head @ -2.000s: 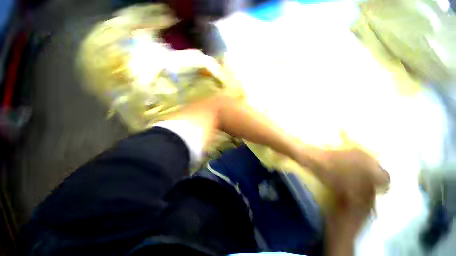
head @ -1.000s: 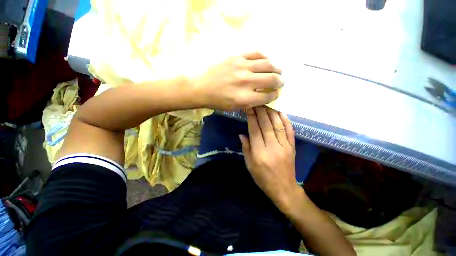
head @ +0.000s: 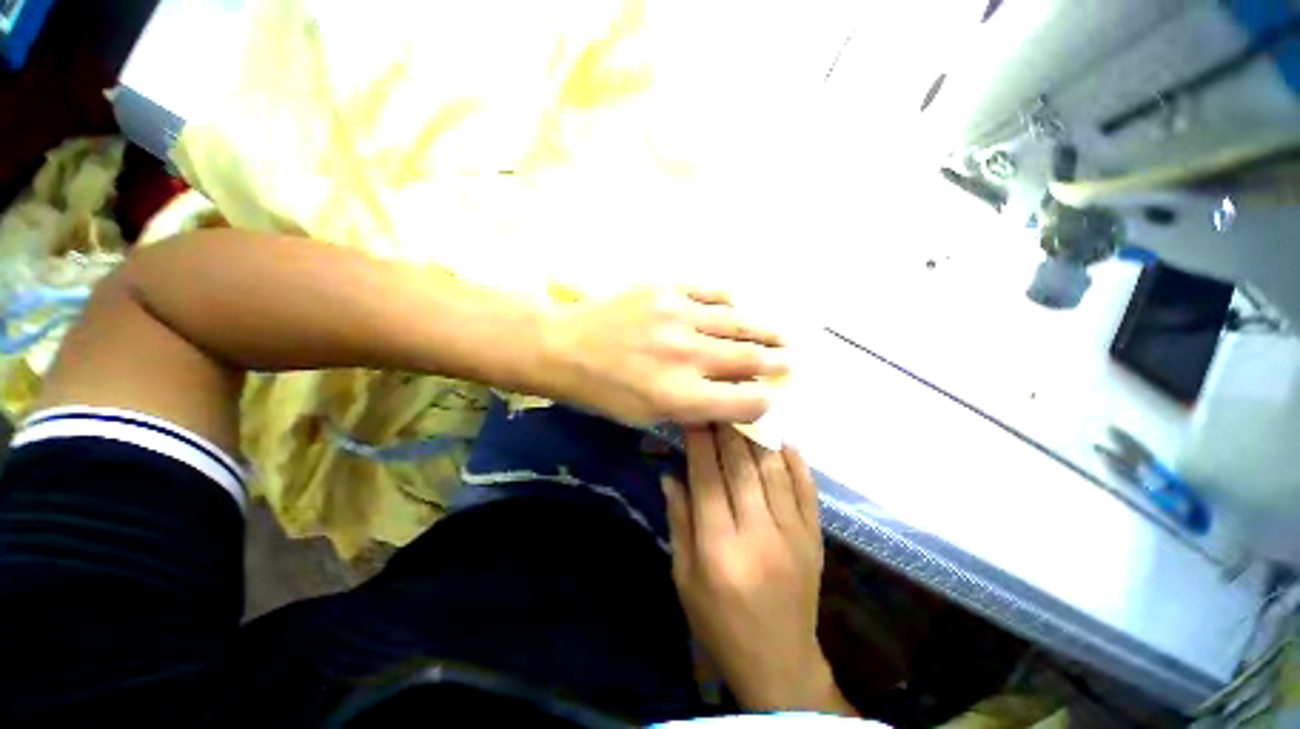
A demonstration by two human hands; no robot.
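Note:
A pale yellow cloth (head: pixel 428 157) lies on the white machine table, partly washed out by glare. My left hand (head: pixel 670 356) lies flat and palm down on the cloth near the table's front edge, fingers pointing right. My right hand (head: pixel 746 541) is below it at the edge, with its fingertips beside and partly under my left fingers at a small corner of cloth. Whether either hand grips the cloth cannot be seen.
The sewing machine head (head: pixel 1112 100) is at upper right. A black rectangle (head: pixel 1173 328) and blue-handled snips (head: pixel 1158 479) lie on the table at right. Yellow bundles (head: pixel 321 470) hang at lower left. A ruled strip (head: pixel 941 563) runs along the front edge.
The view has swung right, bringing the machine head into sight. Both hands stay together at the table edge, where one second ago they were in much the same pose.

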